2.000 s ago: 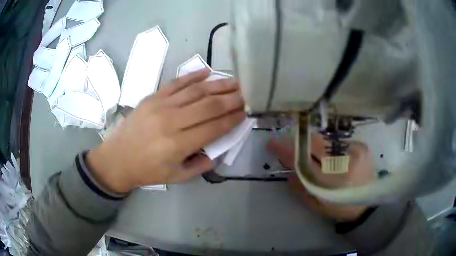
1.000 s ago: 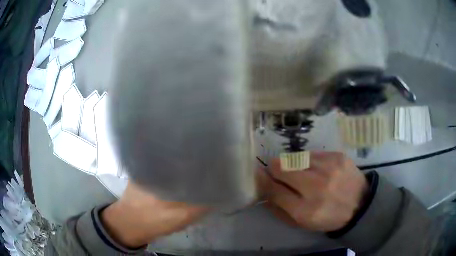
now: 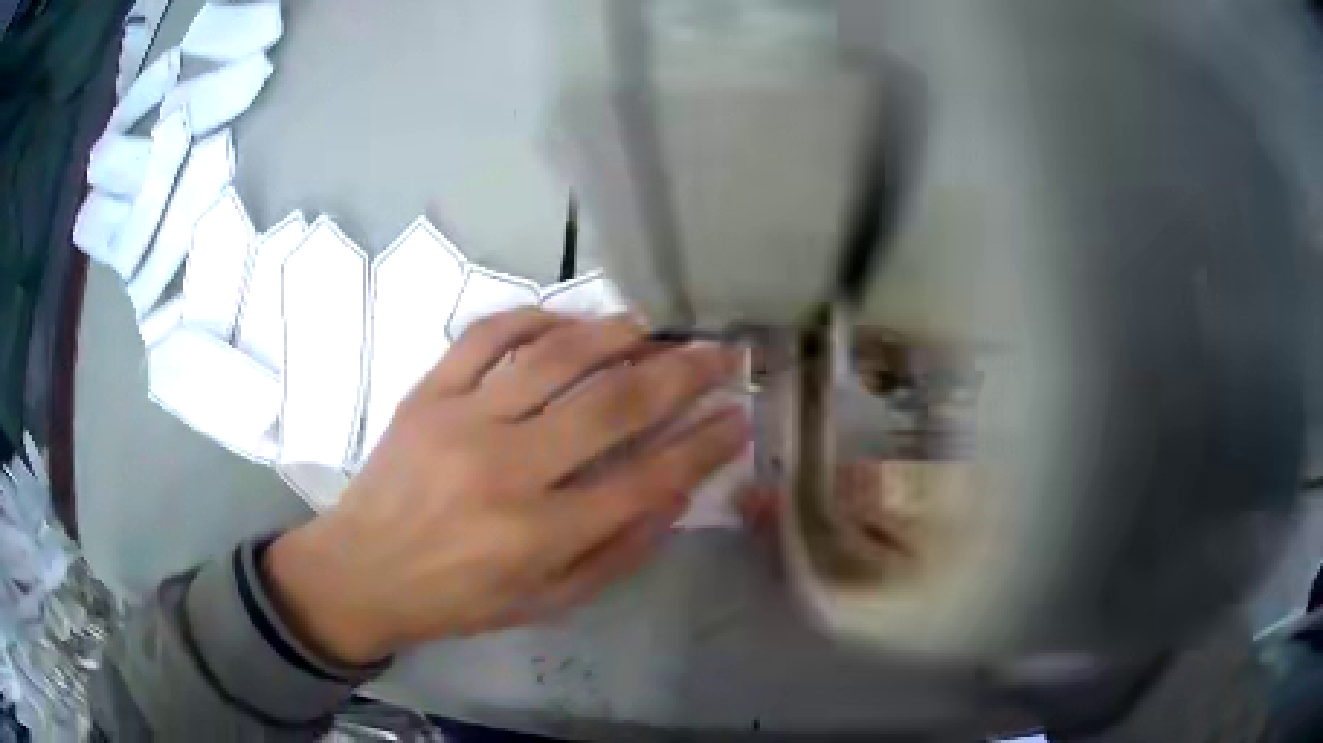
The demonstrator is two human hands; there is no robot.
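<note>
White pointed tabs (image 3: 325, 312) with thin dark edge lines lie in an overlapping row left of the machine. My left hand (image 3: 508, 465) lies palm down over white tab pieces, its fingertips at the left of the needle area. White fabric (image 3: 714, 501) shows below its fingertips. Whether the fingers grip it is not clear. My right hand (image 3: 863, 523) is mostly hidden behind the blurred machine head (image 3: 740, 189); only blurred fingers show by the guard loop (image 3: 813, 494). What it holds cannot be seen.
The blurred machine head covers the centre and right. More tabs (image 3: 218, 95) curve up the left side of the grey table (image 3: 406, 102). A ruffled white pile (image 3: 51, 624) is at the lower left edge. The table's worn brown edge (image 3: 61, 392) runs along the left.
The view has shifted, so my left hand shows again from behind the machine head, while my right hand is now mostly covered. The white strips at the right are no longer visible.
</note>
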